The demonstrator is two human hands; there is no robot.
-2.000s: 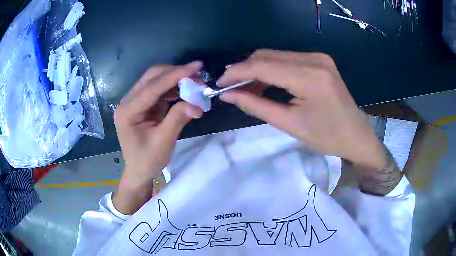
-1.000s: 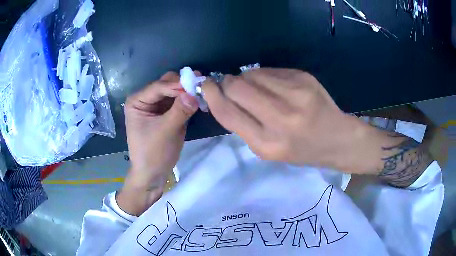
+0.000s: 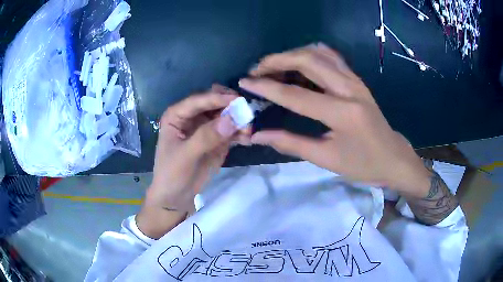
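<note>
A small milky-white plastic housing (image 3: 241, 113) is held over the table's near edge, between the thumb and fingers of my left hand (image 3: 196, 132). A small red bit shows at my left hand's fingers. My right hand (image 3: 336, 115) is just right of the housing, with its thumb and fingers apart and nothing seen between them. No white stick shows at the housing now. Whether a lead sits inside the housing cannot be told. The hands are slightly blurred.
A clear plastic bag (image 3: 41, 93) with a blue patch lies at left, white housings (image 3: 96, 80) at its mouth. Wire leads (image 3: 405, 47) lie at upper right beside a tangled pile of leads (image 3: 460, 22). Small shiny pieces (image 3: 259, 103) show behind the housing. The dark table (image 3: 187, 44) ends before my lap.
The stick seen between my hands two seconds ago no longer shows. My right hand has come off the housing and opened. The view has shifted, so the bag and leads sit lower and further right.
</note>
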